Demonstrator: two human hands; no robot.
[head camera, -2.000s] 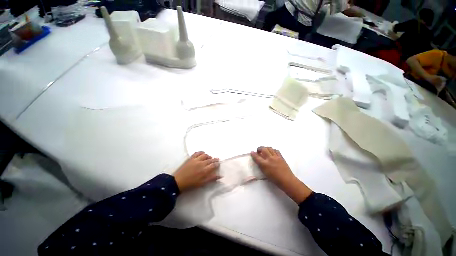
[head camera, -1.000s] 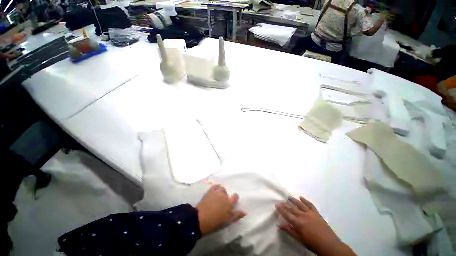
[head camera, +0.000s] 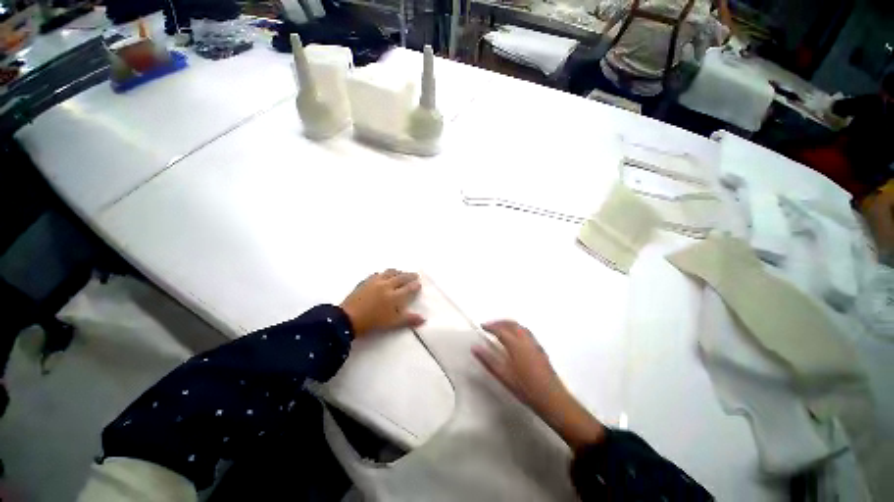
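A white body panel (head camera: 490, 422) lies on the near table edge, its lower part running out of the picture at the bottom. A strap of it points up and away, beside a curved cutout. My left hand (head camera: 382, 302) holds the strap's far end down on the table, thumb and fingers around it. My right hand (head camera: 515, 361) has its fingers on the strap's right edge, lower down, gripping the fabric; the fingertips' undersides are hidden.
Two nozzle bottles (head camera: 319, 108) stand by a white box (head camera: 380, 106) at the back. Small cream pieces (head camera: 620, 227) and loose cream panels (head camera: 774, 314) lie right. A fabric stack (head camera: 98, 363) is low left, a blue tray (head camera: 149, 75) far left. A person (head camera: 655, 49) is behind.
The panel has been turned and shifted, so a strap now points away under my hands. My left hand has moved up and left, my right hand up and left onto the strap's edge.
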